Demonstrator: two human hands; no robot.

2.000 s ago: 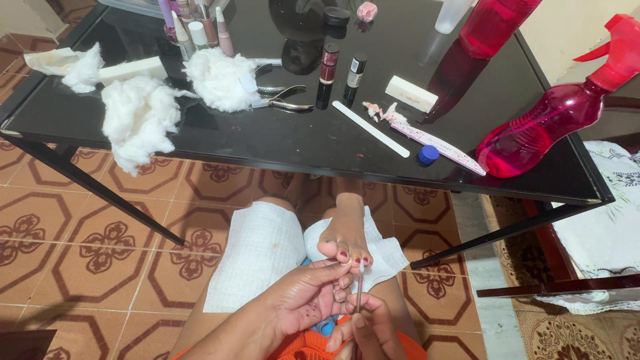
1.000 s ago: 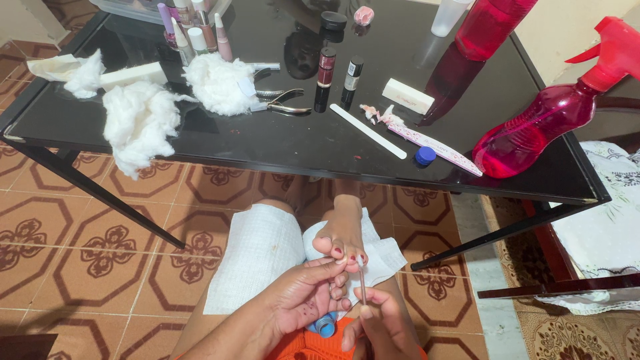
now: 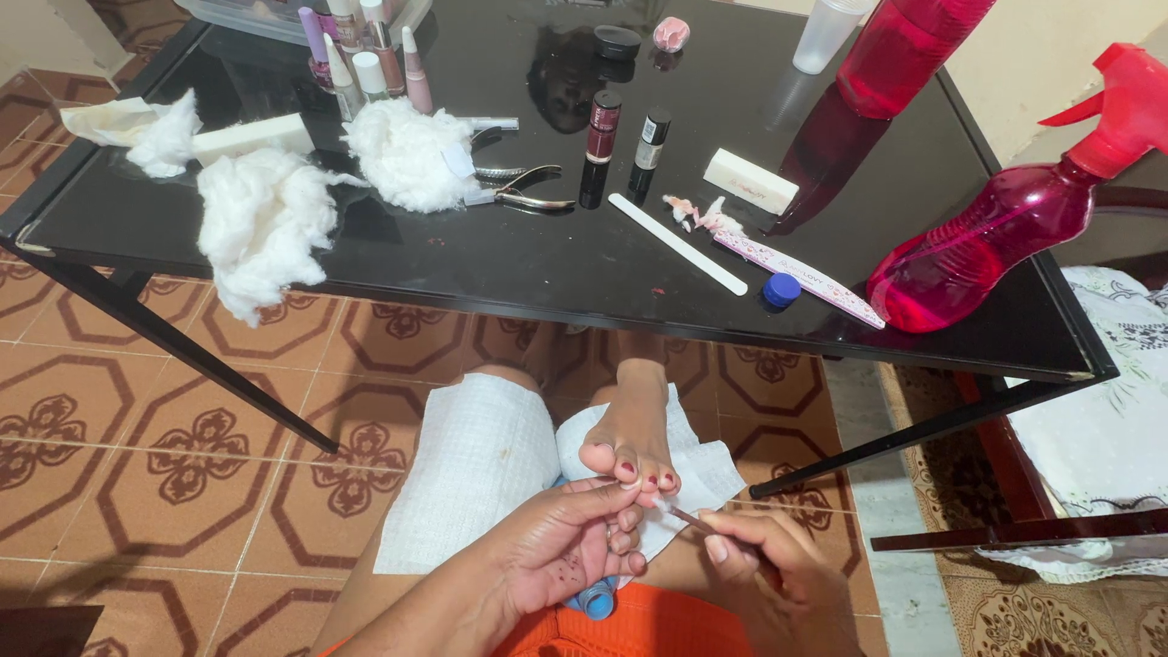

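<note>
Another person's foot (image 3: 634, 429) rests on a white paper towel (image 3: 712, 465) over my lap; dark red polish shows on several toenails. My left hand (image 3: 566, 547) holds the foot's toes between thumb and fingers, and its palm bears small red specks. An uncapped blue bottle (image 3: 598, 600) sits below my left palm, partly hidden by it. My right hand (image 3: 766, 566) grips a thin brown stick (image 3: 689, 520) whose tip, wrapped in white cotton, is at the smaller toes. A second white paper towel (image 3: 479, 456) covers my other thigh.
On the black glass table (image 3: 493, 274) lie cotton wool (image 3: 265, 224), cuticle nippers (image 3: 525, 193), a white nail file (image 3: 680, 245), a patterned file (image 3: 803, 278), a blue cap (image 3: 781, 289) and a white buffer block (image 3: 750, 181). Polish bottles (image 3: 602, 128) and a red spray bottle (image 3: 985, 237) stand there.
My right hand and the stick have shifted, and the stick now slants more toward the smaller toes. The blue bottle shows more plainly below my left hand than two seconds ago.
</note>
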